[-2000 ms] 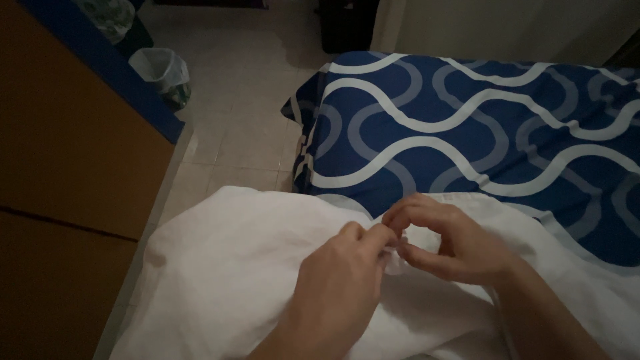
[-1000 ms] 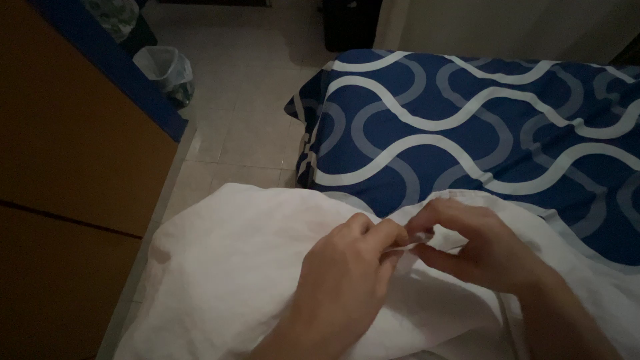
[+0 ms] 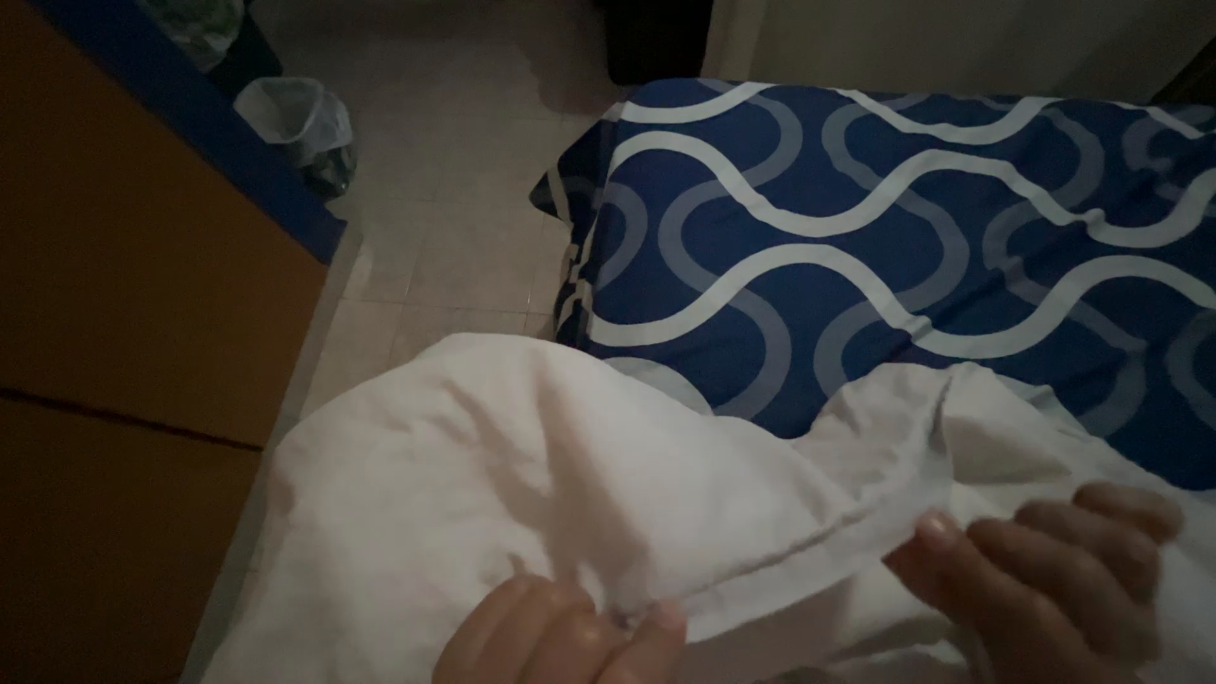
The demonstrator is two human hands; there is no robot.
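A large white cloth (image 3: 456,475) with a stitched hem lies bunched across the lower part of the view, over the near edge of a bed. My left hand (image 3: 570,632), at the bottom centre, pinches the hem of this cloth between thumb and fingers. To its right, my right hand (image 3: 1045,570) is over the cloth with curled fingers, somewhat blurred; whether it grips any fabric is not plain. The hem band runs between the two hands and rises in a fold behind the right one.
Beyond the cloth is a bed with a blue, wavy-patterned sheet (image 3: 883,218). Orange-brown panels with a blue edge (image 3: 142,247) stand at left. A lined waste bin (image 3: 304,123) is on the tiled floor (image 3: 456,190), and a dark object (image 3: 657,38) is at the top.
My hands were together at the cloth's edge and are now apart, the left lower and the right farther right. More of the hem shows between them.
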